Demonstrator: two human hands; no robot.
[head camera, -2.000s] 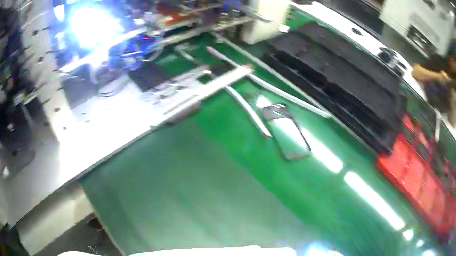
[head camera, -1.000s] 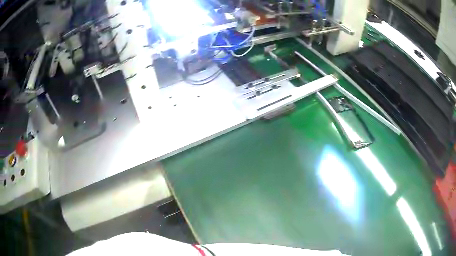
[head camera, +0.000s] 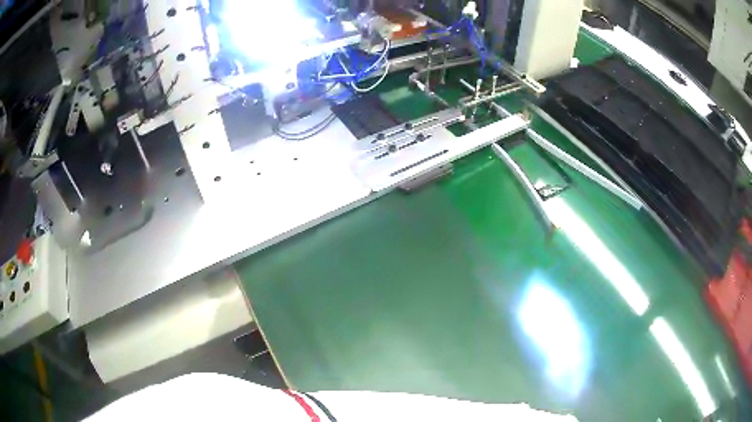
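Note:
No hand is in view; only a white sleeve (head camera: 198, 397) with a red and dark stripe shows along the bottom edge. A black phone middle frame (head camera: 550, 189) lies on the green conveyor belt (head camera: 396, 280), between two pale guide strips, the left one (head camera: 521, 177) and the right one (head camera: 589, 167). The frame's far part reaches towards the metal bar and its full outline is hard to make out.
A silver machine plate (head camera: 272, 194) with a bright light and blue tubes fills the left and top. A control box with a red button (head camera: 25, 250) is at far left. Black trays (head camera: 660, 140) and a red tray (head camera: 734, 301) stand beyond the belt.
The phone frame has moved along the belt, further in between the guide strips towards the metal bar. The camera view has swung, and the red tray is now mostly cut off at the right.

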